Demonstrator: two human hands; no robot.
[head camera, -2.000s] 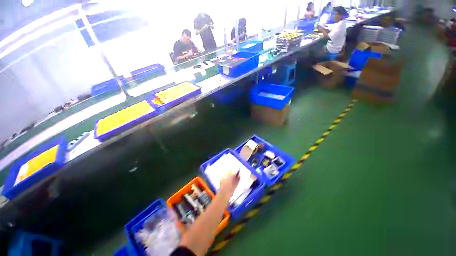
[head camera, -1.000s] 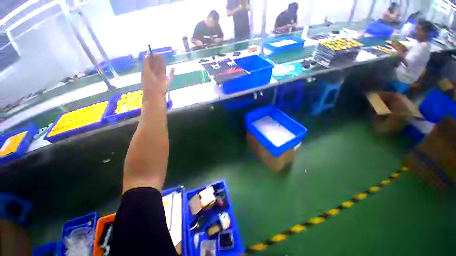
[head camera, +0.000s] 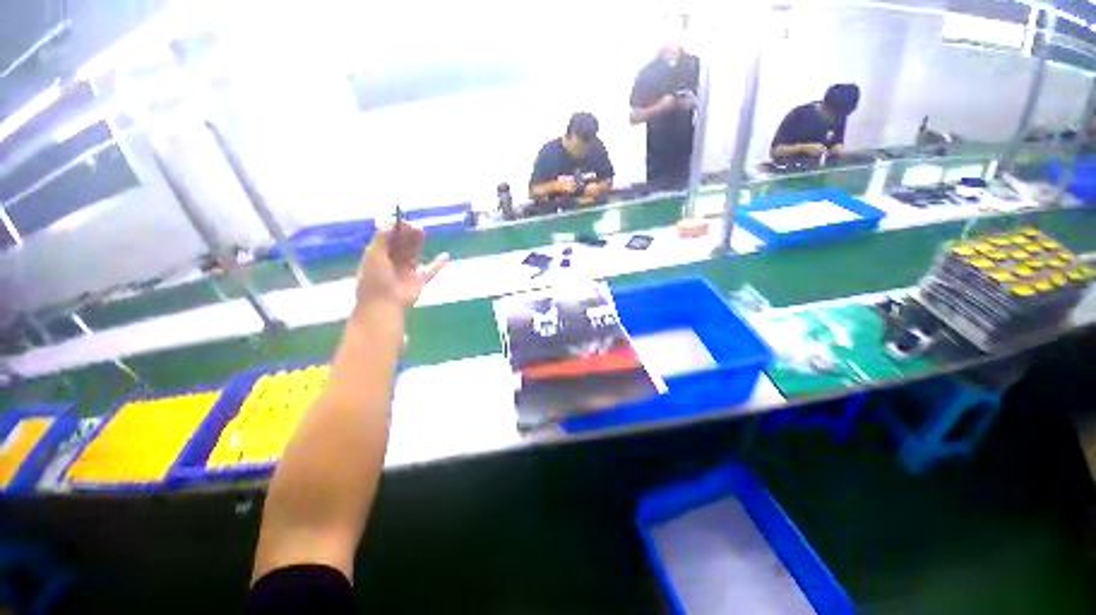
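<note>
My left hand (head camera: 394, 267) is stretched out at arm's length over the line, left of centre. A small dark stick (head camera: 399, 216), perhaps a pen, stands up from its fingertips. The thumb points right. The hand appears to touch nothing on the bench. To its right, printed packaging sheets (head camera: 575, 348), black with red and white, lean on the left side of a blue bin (head camera: 733, 390) with a white lining. Trays of yellow parts (head camera: 150, 439) stand below and left of the hand, and my forearm partly covers one. My right hand is out of the picture.
A green mat (head camera: 829, 348) with clear bags and stacked trays of yellow parts (head camera: 1010, 270) are at the right. Another blue bin (head camera: 799, 553) is below the bench, near a blue stool (head camera: 943, 427). Several people in dark clothes (head camera: 575, 162) are across the green belt.
My left hand rose from the floor bins to above the bench and stays stretched out. The view has moved towards the bench, and the floor bins left the picture.
</note>
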